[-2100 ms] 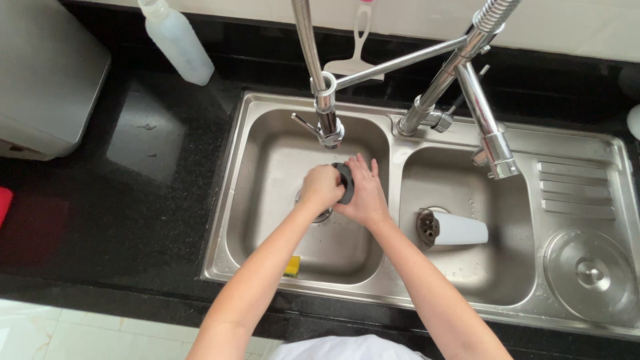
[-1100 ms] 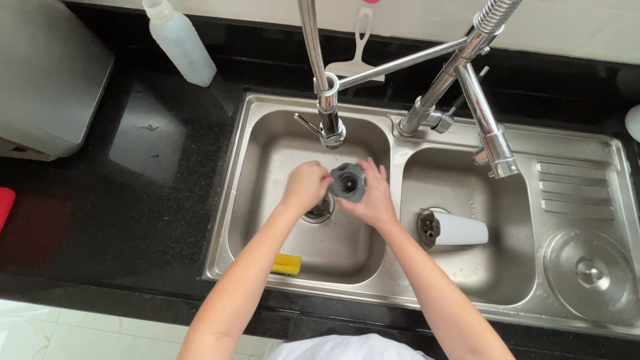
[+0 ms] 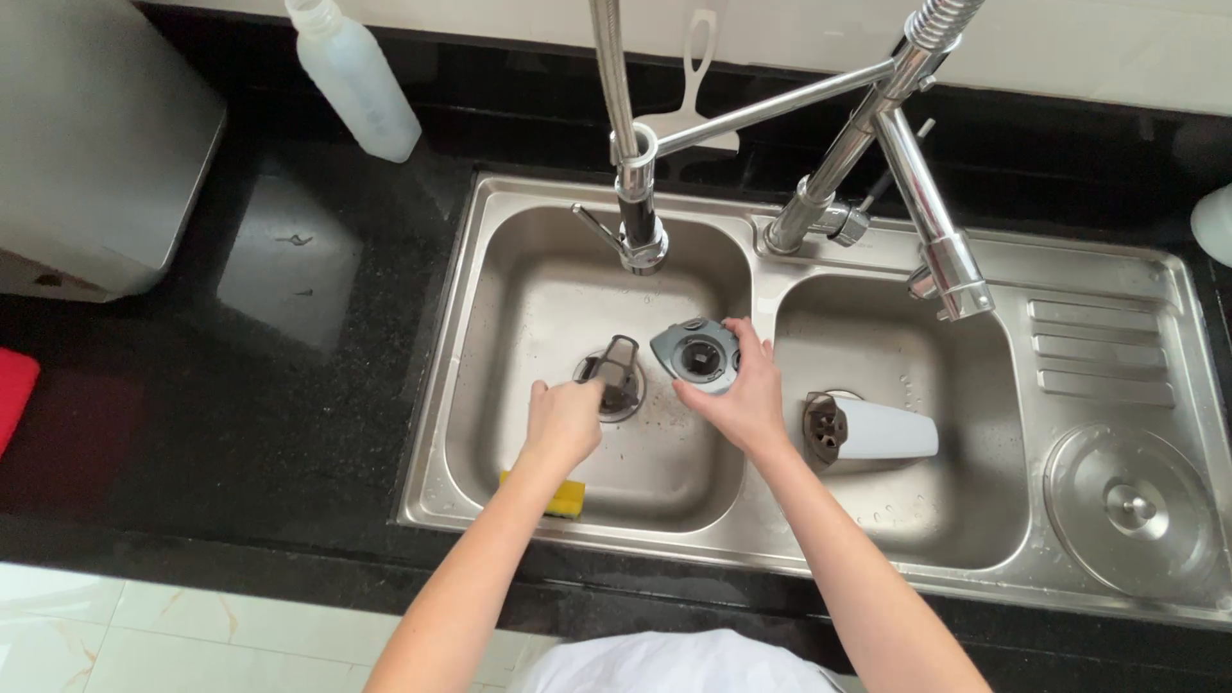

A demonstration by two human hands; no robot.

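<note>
Over the left basin of a stainless steel sink (image 3: pixel 436 414), my right hand (image 3: pixel 749 399) grips a grey plastic appliance part (image 3: pixel 685 354) with a round dark socket facing up. My left hand (image 3: pixel 566 423) is closed by a translucent dark plastic piece (image 3: pixel 616 363), its fingers at the lower end of it, above the drain (image 3: pixel 626 404). A yellow sponge (image 3: pixel 566 499) lies near the basin's front edge, partly behind my left forearm. In the right basin a white container with a dark slotted end (image 3: pixel 881 428) lies on its side.
A chrome faucet (image 3: pixel 643 226) hangs over the left basin, its arm and spring neck (image 3: pixel 833 173) behind. A translucent bottle (image 3: pixel 361 87) and a white scraper (image 3: pixel 695 115) are at the back. A round metal lid (image 3: pixel 1136 508) rests at the right; a red item (image 3: pixel 12 390) is far left.
My hands have moved apart. The grey part, between both hands one second ago, is now in my right hand only, while my left holds the translucent dark piece.
</note>
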